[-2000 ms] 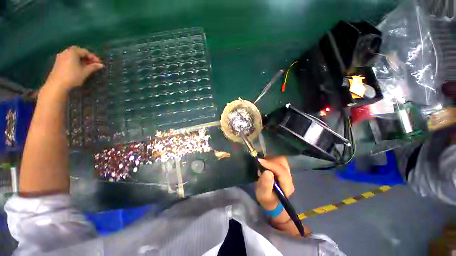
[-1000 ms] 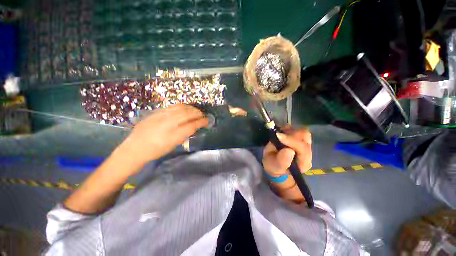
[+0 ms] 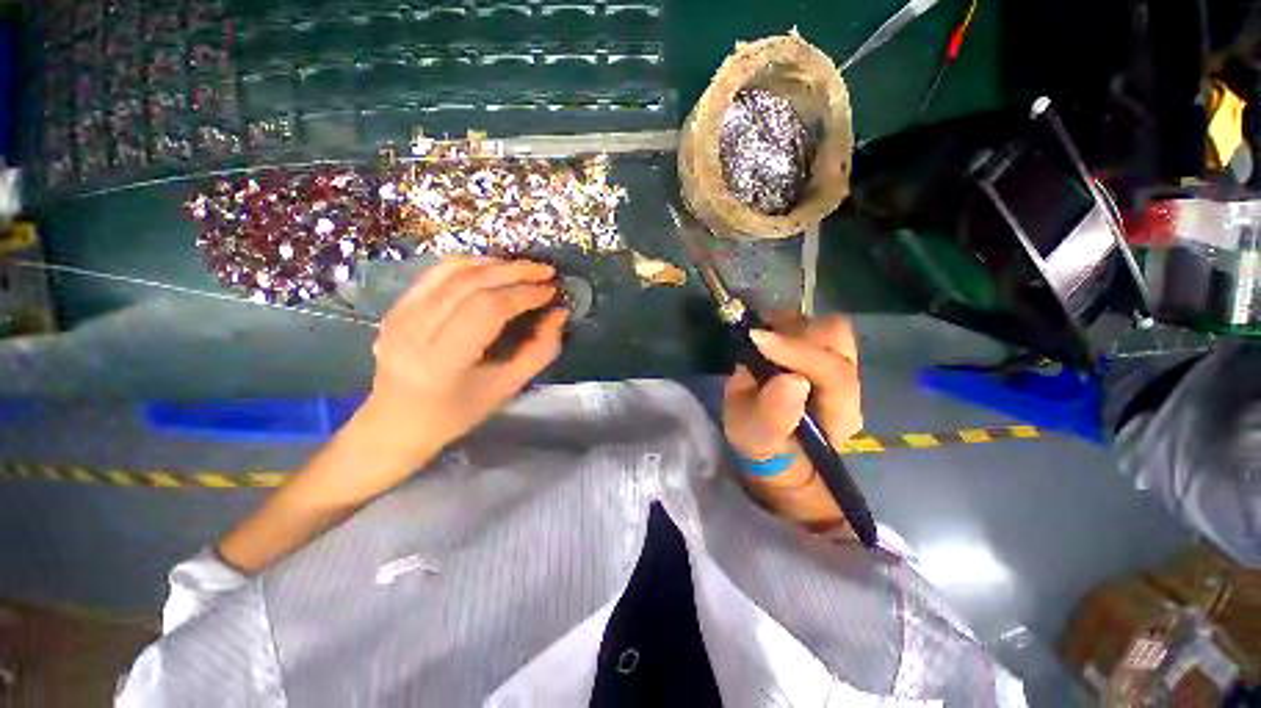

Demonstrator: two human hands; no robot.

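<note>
My right hand (image 3: 795, 394) holds the black-handled soldering iron (image 3: 816, 450) like a pen, its tip pointing up and left, below the tan-rimmed pot (image 3: 696, 159) and clear of it. My left hand (image 3: 463, 339) is at the near edge of the bench, fingers bent over the small round fixture (image 3: 580, 295), which is partly hidden. Whether the fingertips pinch a part cannot be seen. A heap of dark red components (image 3: 277, 235) and a heap of gold and silver pieces (image 3: 512, 208) lie beyond my left hand. A pale wire (image 3: 194, 288) runs from the left to my left hand.
The clear blister tray (image 3: 456, 76) lies behind the heaps. A small orange-tan lump (image 3: 657, 270) lies between fixture and pot. A black fan (image 3: 1058, 228) stands at right. Another person's grey sleeve (image 3: 1196, 443) is at the far right. A thin metal tool (image 3: 892, 31) lies beyond the pot.
My left hand moved from the tray to the fixture, and its fingers are now more bent. The iron's tip has left the pot. The view has shifted down towards the bench's near edge.
</note>
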